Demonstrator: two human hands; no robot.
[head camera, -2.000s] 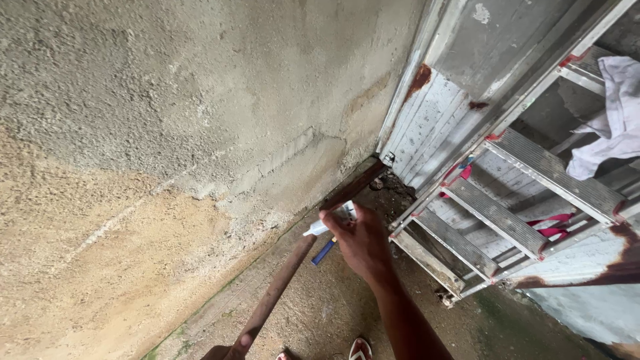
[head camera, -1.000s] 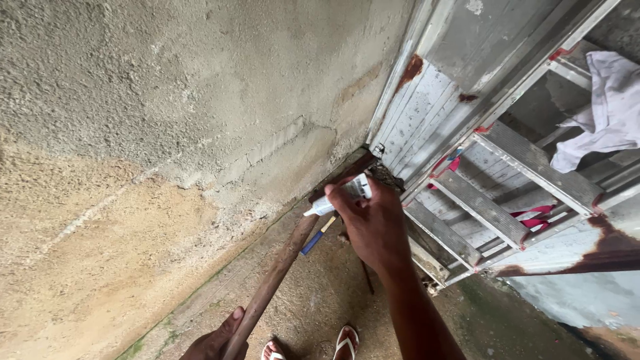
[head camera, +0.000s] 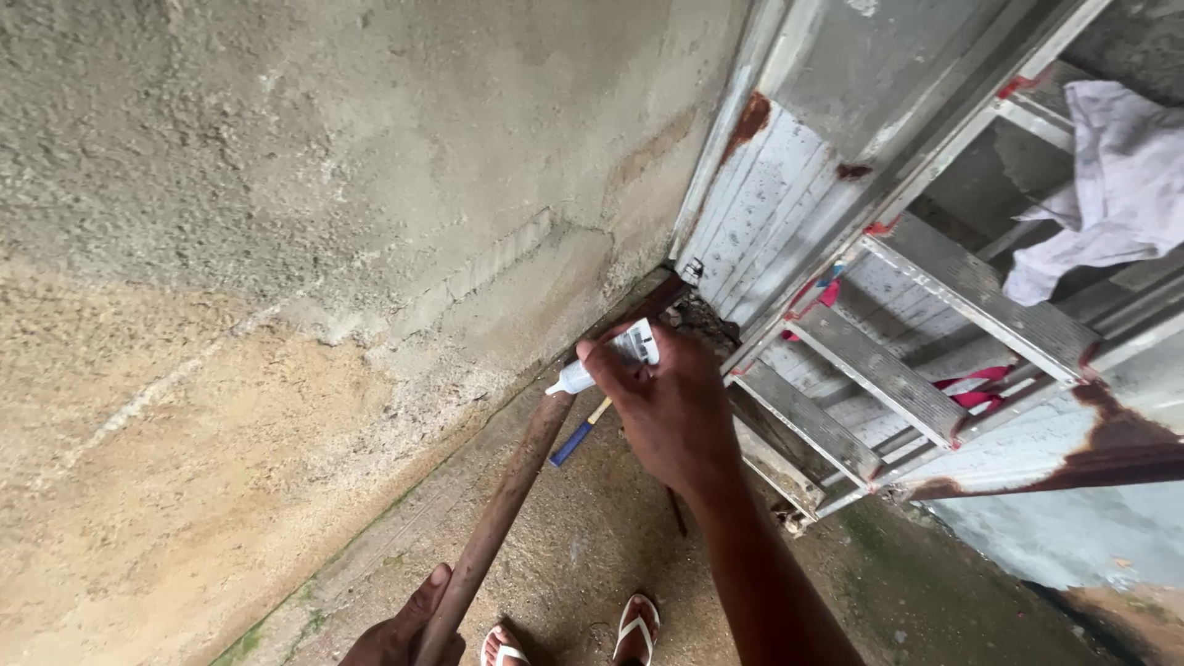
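My left hand (head camera: 412, 624) is closed around the lower part of a long wooden pole (head camera: 499, 495), which slants up and to the right toward the wall's corner. In my right hand (head camera: 671, 398) is a white squeeze tube (head camera: 597, 365) with printing on it. Its pointed nozzle lies at or just above the pole's surface; whether they touch I cannot tell. Beyond the tube, the pole's far part is partly hidden by my right hand. A tool handle with a blue grip (head camera: 572, 444) lies on the ground beside the pole.
A rough concrete wall (head camera: 370, 185) rises on the left. An aluminium ladder (head camera: 911, 370) leans on the right, with a white cloth (head camera: 1115, 176) over it and pink straps (head camera: 980, 387) near its rungs. Behind it stands a rusty metal door (head camera: 777, 194). My feet in white flip-flops (head camera: 636, 629) are below.
The tube stays in my right hand and the pole in my left. Between two seconds and one second ago, my left hand came further into view.
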